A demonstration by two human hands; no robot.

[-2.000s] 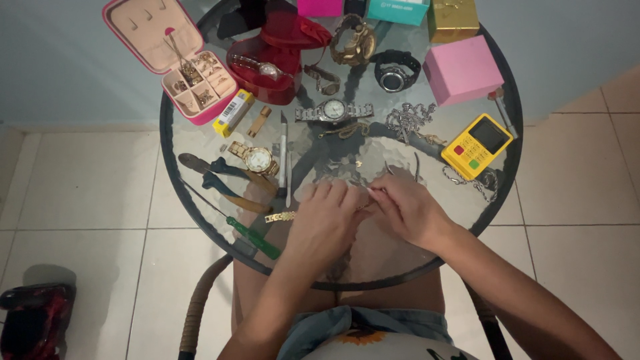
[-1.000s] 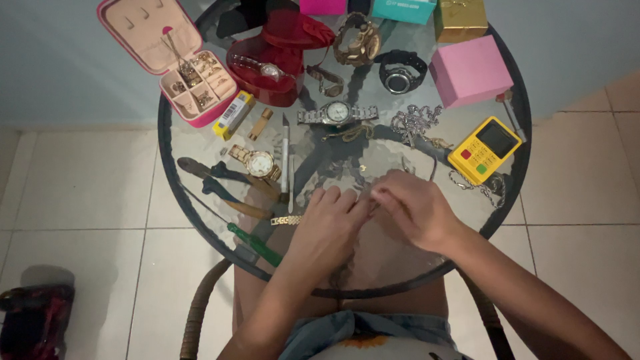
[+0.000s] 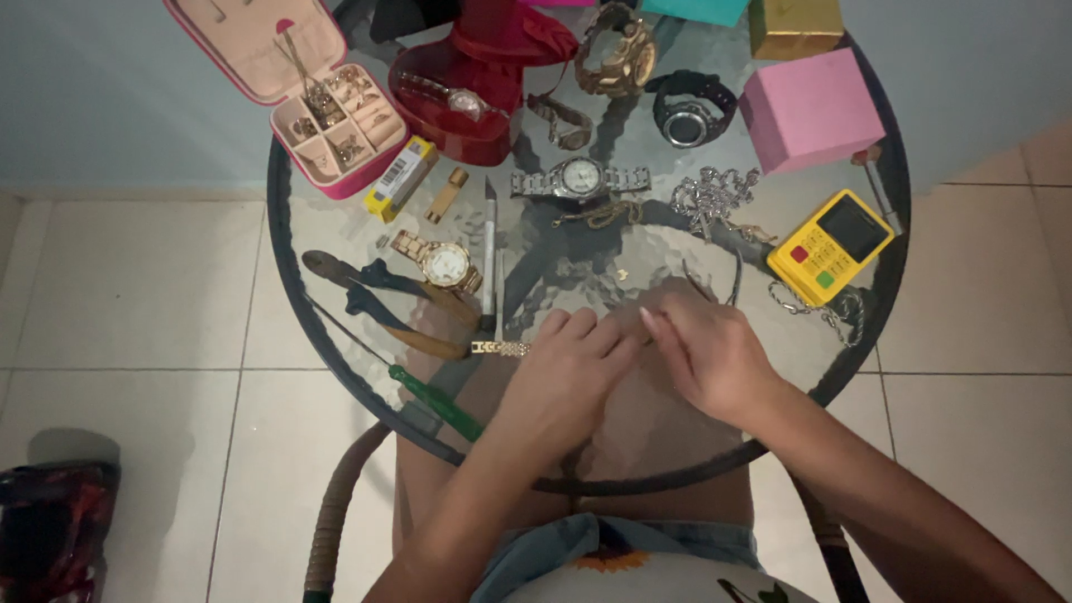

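Over the near part of a round glass table (image 3: 670, 452), my left hand (image 3: 569, 381) and my right hand (image 3: 703, 352) meet with curled fingers. A gold-coloured link bracelet (image 3: 500, 347) runs out from under the left hand, whose fingers hide its other end. What sits between the fingertips is too small and covered to tell. Just beyond the right hand lie thin dark curved tips of a tool (image 3: 737, 276), partly hidden by that hand. A tiny gold-coloured piece (image 3: 622, 274) rests on the glass beyond the fingers. Left of the hands lies a craft knife (image 3: 489, 251).
Pliers (image 3: 385, 301), a green-handled screwdriver (image 3: 435, 402) and a gold-coloured watch (image 3: 445, 265) lie at left. Farther off are a silver-coloured watch (image 3: 581, 177), a jewellery box (image 3: 339, 167), a red heart-shaped box (image 3: 452, 126) and a pink box (image 3: 811, 109). A yellow card reader (image 3: 829, 247) lies right.
Both hands stay close together at nearly the same place, with small shifts of the fingers. The things on the table have not plainly moved.
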